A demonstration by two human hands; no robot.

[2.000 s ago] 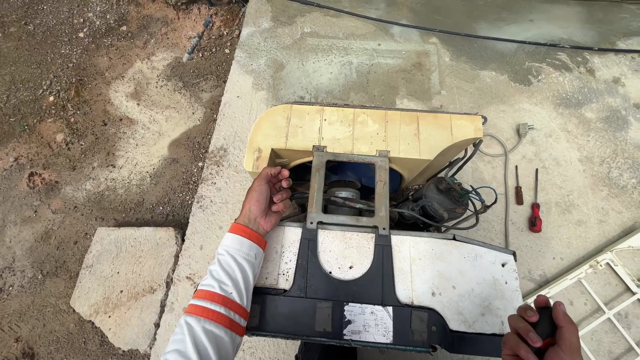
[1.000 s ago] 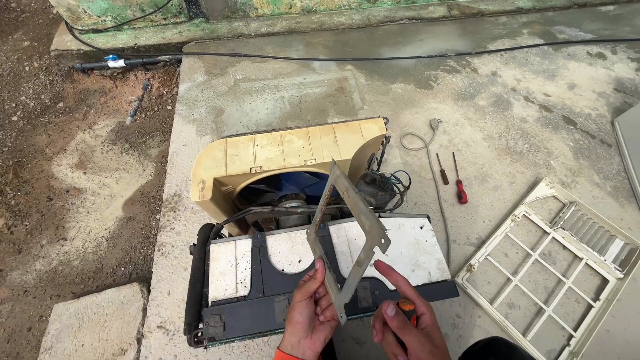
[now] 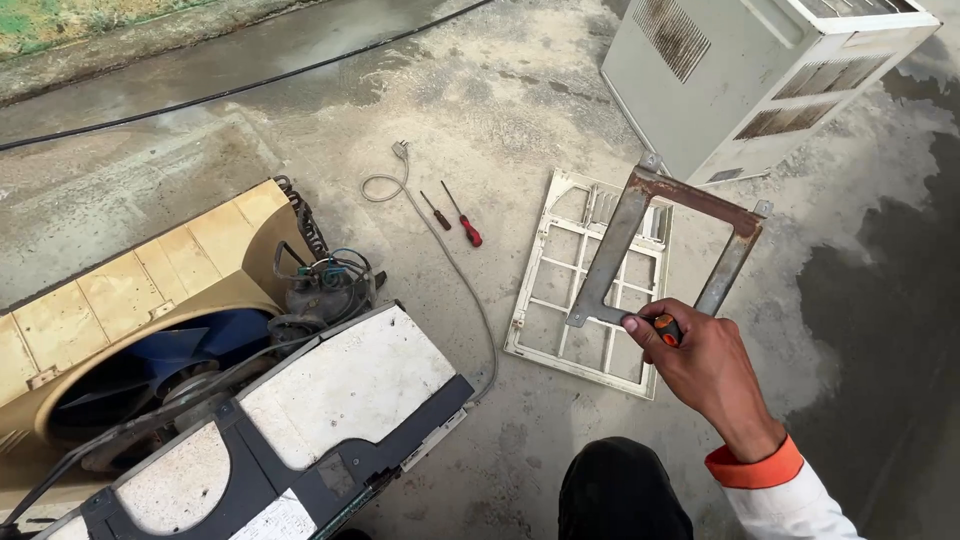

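Note:
My right hand (image 3: 697, 352) grips a rusty metal bracket frame (image 3: 611, 251) by its near edge, together with a screwdriver whose black and orange handle (image 3: 667, 328) shows in the fist. The bracket is held up over a white plastic front grille (image 3: 536, 281) on the concrete. My left hand is out of view. At the lower left sits an opened window air conditioner chassis (image 3: 352, 379), with a blue fan (image 3: 161, 349) inside a beige housing (image 3: 142, 281) and a dark compressor (image 3: 319, 296) with wires beside it.
Two screwdrivers, one with a brown handle (image 3: 442, 220) and one red (image 3: 471, 231), lie on the concrete by a grey power cord (image 3: 450, 259) with a plug. A large vented metal casing (image 3: 720, 82) stands at the upper right. A black cable (image 3: 225, 93) crosses the ground. My knee (image 3: 622, 487) is below.
The bracket, seated on the chassis two seconds ago, was lifted off in both hands and is now held to the right in my right hand alone. The view has swung right.

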